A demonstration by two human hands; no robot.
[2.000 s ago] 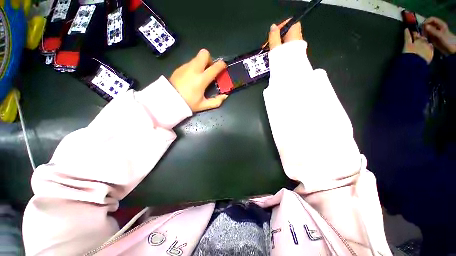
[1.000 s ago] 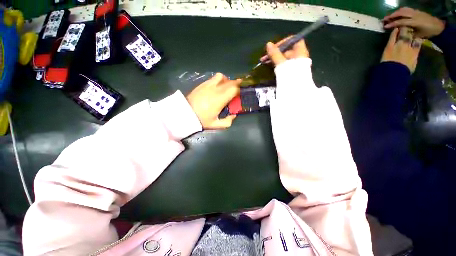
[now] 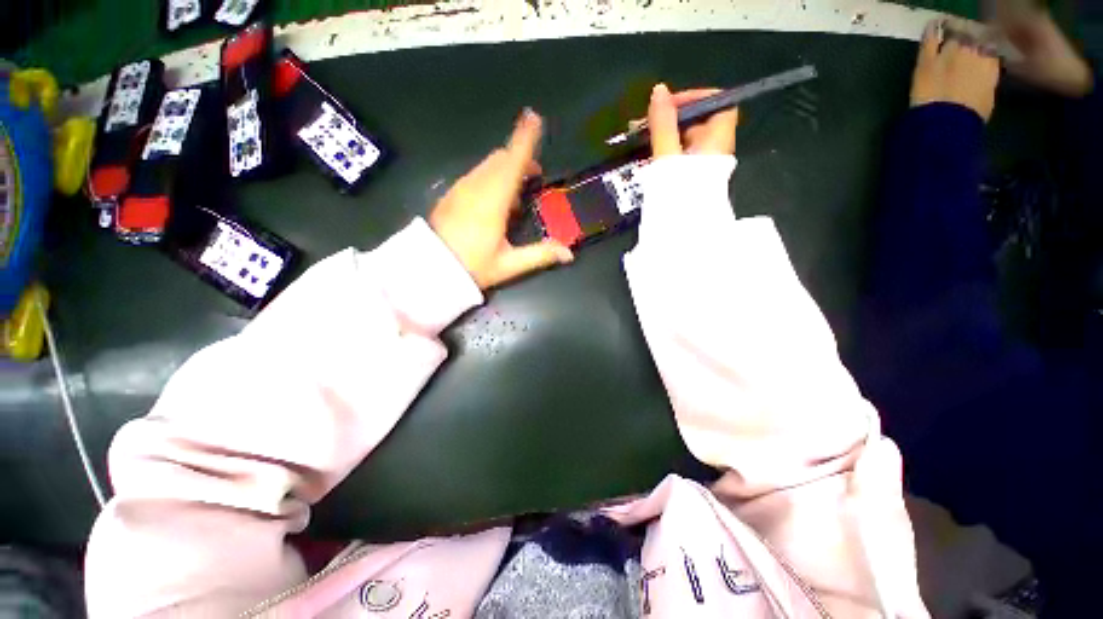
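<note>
A part-assembled phone unit (image 3: 593,206) lies on the dark green mat, its red end to the left and its white dotted panel partly hidden by my right hand and sleeve. My left hand (image 3: 490,218) is at the red end, thumb by the lower corner, folded fingers by the upper corner, index finger raised off it. My right hand (image 3: 692,121) holds the slim dark tweezers (image 3: 756,91) like a pen, just above the dotted end. Their light tip points left, beyond the unit's far edge, and appears clear of it.
Several similar units (image 3: 242,256) lie at upper left, some overlapping. A yellow and blue fan frame (image 3: 24,206) stands at the left edge, with a white cord (image 3: 70,405) below. A worn white strip (image 3: 484,33) borders the mat. Another person's hands (image 3: 958,73) are at upper right.
My left index finger has lifted off the unit. The tweezers' tip has moved away from my left fingers and they lie flatter. The unit appears slightly higher in view. The other person's hands have moved apart.
</note>
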